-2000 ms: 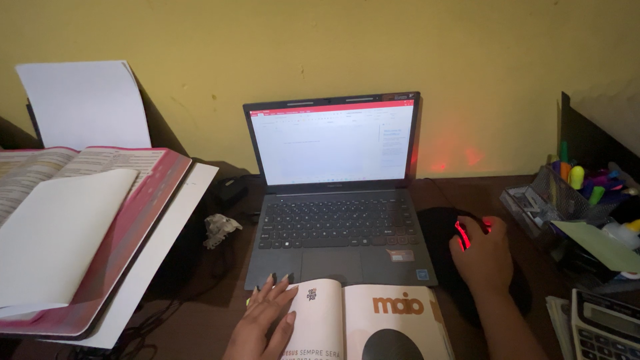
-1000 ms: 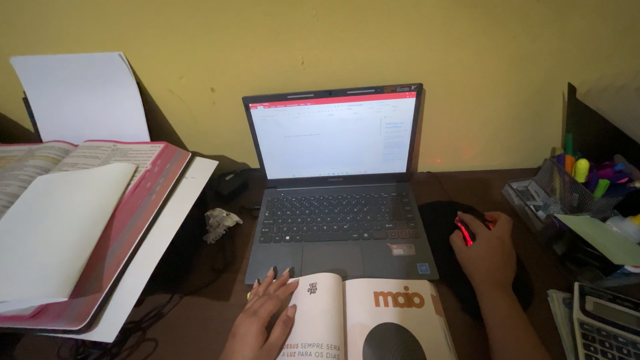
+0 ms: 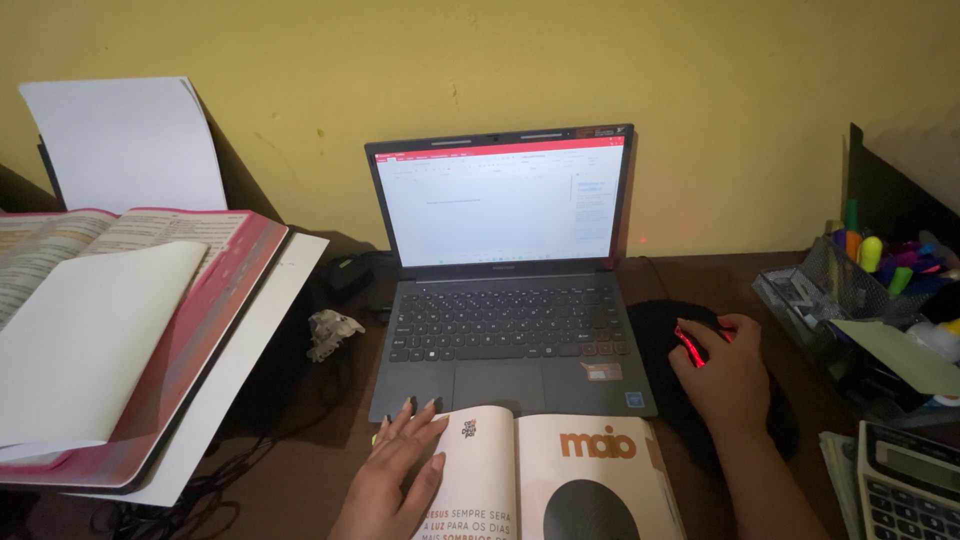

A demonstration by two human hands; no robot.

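Note:
An open black laptop [image 3: 499, 322] stands on the dark desk, its lit screen [image 3: 502, 206] showing a document window with a red top bar. An open book [image 3: 585, 465] with printed pages lies against the laptop's front edge. My left hand [image 3: 397, 472] rests flat on the book's left page, its fingertips near the front edge of the laptop. At the right, my right hand [image 3: 724, 375] is closed over a computer mouse [image 3: 691, 349] with red lights. The mouse sits on a black mouse pad [image 3: 660, 315], and my palm hides much of it.
A large open book [image 3: 240, 300] with a folded white sheet [image 3: 97, 337] on it lies at the left. Crumpled paper [image 3: 332, 334] and black cables [image 3: 225, 472] are beside it. At the right are a mesh organizer [image 3: 855, 281] with pens and a calculator [image 3: 911, 480].

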